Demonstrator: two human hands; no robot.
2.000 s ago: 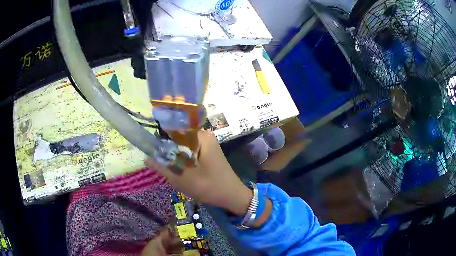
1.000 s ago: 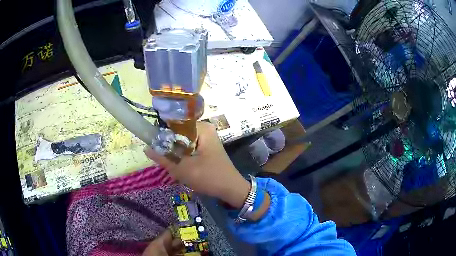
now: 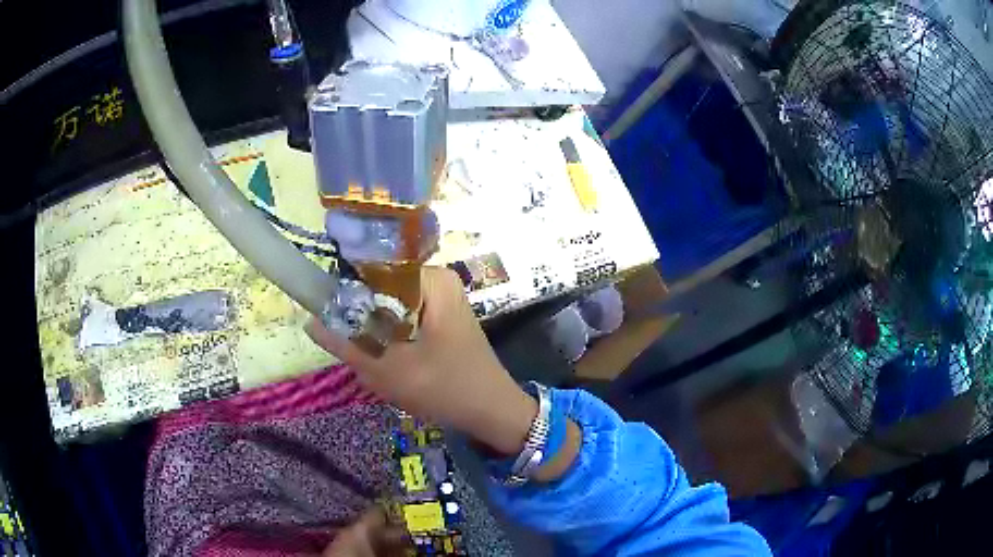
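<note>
My right hand [image 3: 430, 364], in a blue sleeve with a metal watch band, is closed around the lower part of the glue dispensing gun [image 3: 376, 141], a silver ribbed block over an amber body. The thick translucent glue hose [image 3: 223, 207] curves into it from the upper left. Below the hand, over my lap, is a circuit board [image 3: 423, 516] with yellow, black and white parts. My left hand [image 3: 365, 533] is at the board's left edge, blurred and partly cut off by the bottom of the picture; its fingertips are unclear. The gun's tip is hidden behind my right hand.
A glue-stained printed cardboard surface [image 3: 109, 256] lies ahead, bearing a grey-black piece [image 3: 163, 313] and a yellow-handled knife [image 3: 583, 183]. A white stand [image 3: 523, 76] is behind. A wire-guard fan [image 3: 893, 218] stands at right. A black bin [image 3: 65, 98] is at upper left.
The board has shifted slightly right and down in the picture. The gun and my right hand have moved slightly left relative to the work surface. My left hand also sits a little lower.
</note>
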